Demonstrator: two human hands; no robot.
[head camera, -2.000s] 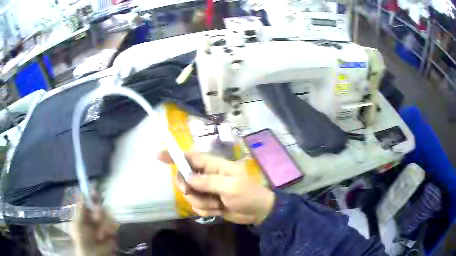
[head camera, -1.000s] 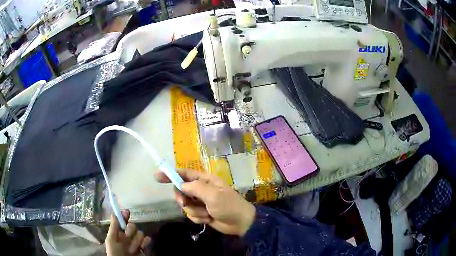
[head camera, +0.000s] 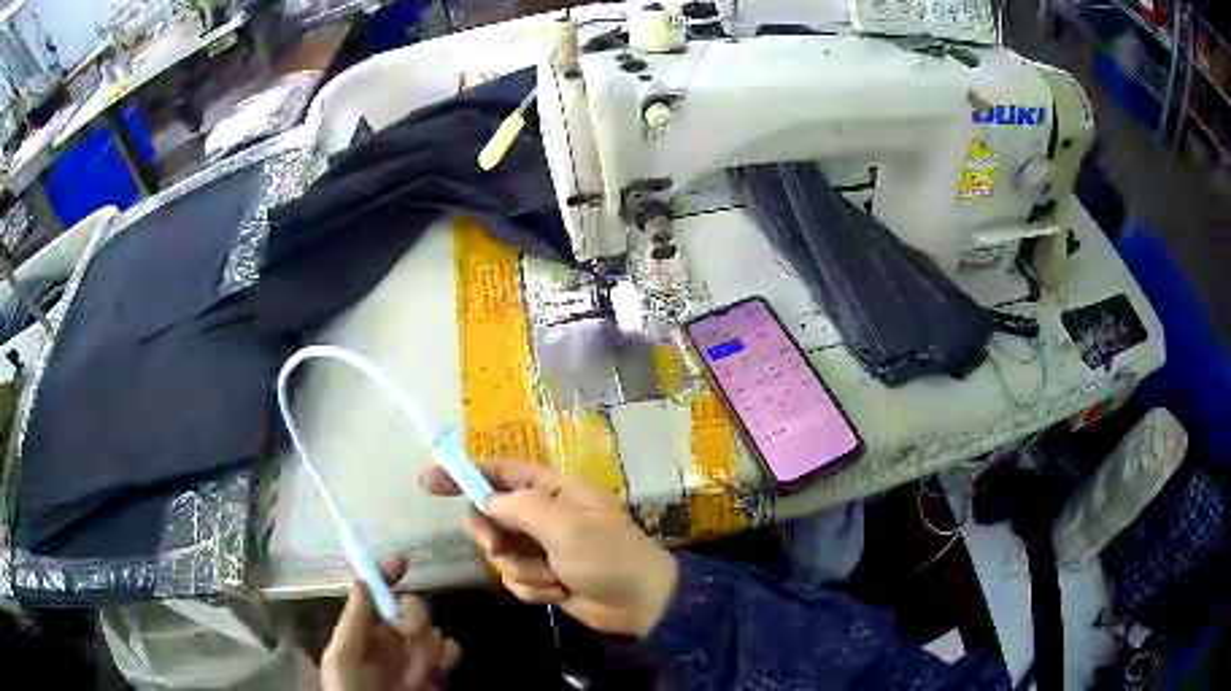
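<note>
A pale blue-white flexible loop, likely a neckband device (head camera: 328, 354), arches above the front of the white table. My right hand (head camera: 560, 547) grips its right end between thumb and fingers. My left hand (head camera: 388, 645), cut off by the bottom edge, holds its left end. A smartphone (head camera: 776, 392) with a lit pink screen lies on the table right of my right hand. The white sewing machine (head camera: 810, 115) stands behind it, with the needle area (head camera: 605, 286) above a shiny metal plate.
Dark cloth (head camera: 149, 351) covers the table's left and runs toward the needle. A bundle of dark strips (head camera: 864, 284) lies under the machine arm. Orange-yellow tape (head camera: 493, 358) crosses the table front. A pale cover (head camera: 1120, 486) and dark checked cloth (head camera: 1164, 547) are at the lower right.
The loop and my left hand have moved a little to the right, bringing its ends closer together. My right hand has barely moved. The view has steadied since the earliest frame.
</note>
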